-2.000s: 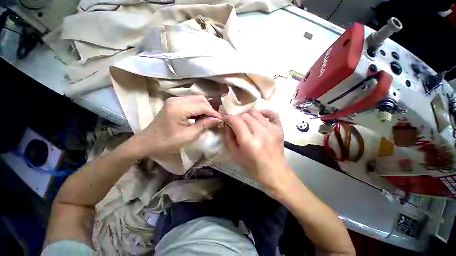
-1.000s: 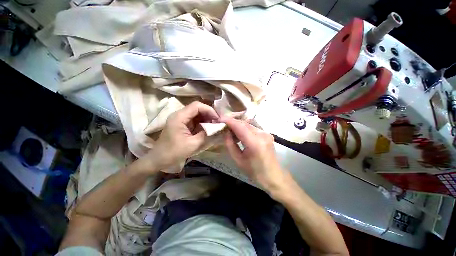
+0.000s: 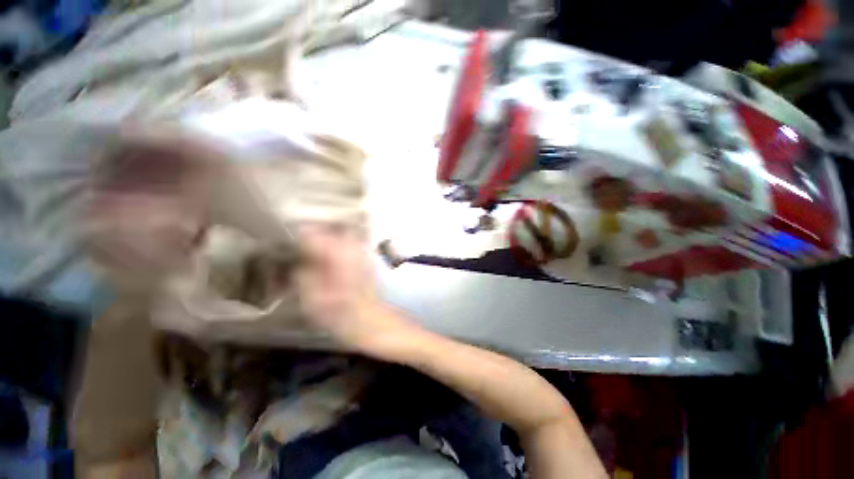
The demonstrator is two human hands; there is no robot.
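The frame is strongly blurred. A beige garment (image 3: 272, 140) lies crumpled on the white table left of the sewing machine. My left hand (image 3: 150, 210) is a blur over the cloth at the left; its fingers and grip cannot be made out. My right hand (image 3: 332, 281) is at the garment's right part, near the table's front edge, with cloth at its fingers. A band of cloth forms a loop between the hands. The sewing machine (image 3: 599, 122), with red covers, stands right of the hands, and its needle area is bright and blurred.
Scissors (image 3: 543, 233) with red-orange loops lie by the machine arm. A dark strip (image 3: 468, 263) runs along the bed. More beige cloth (image 3: 178, 47) is heaped at the back left, and some hangs over my lap. Part of a red item shows at the lower right edge.
The view has swung to the right, showing the machine's blue-lit panel. My hands have moved apart, my left hand towards the left, and the garment is spread between them.
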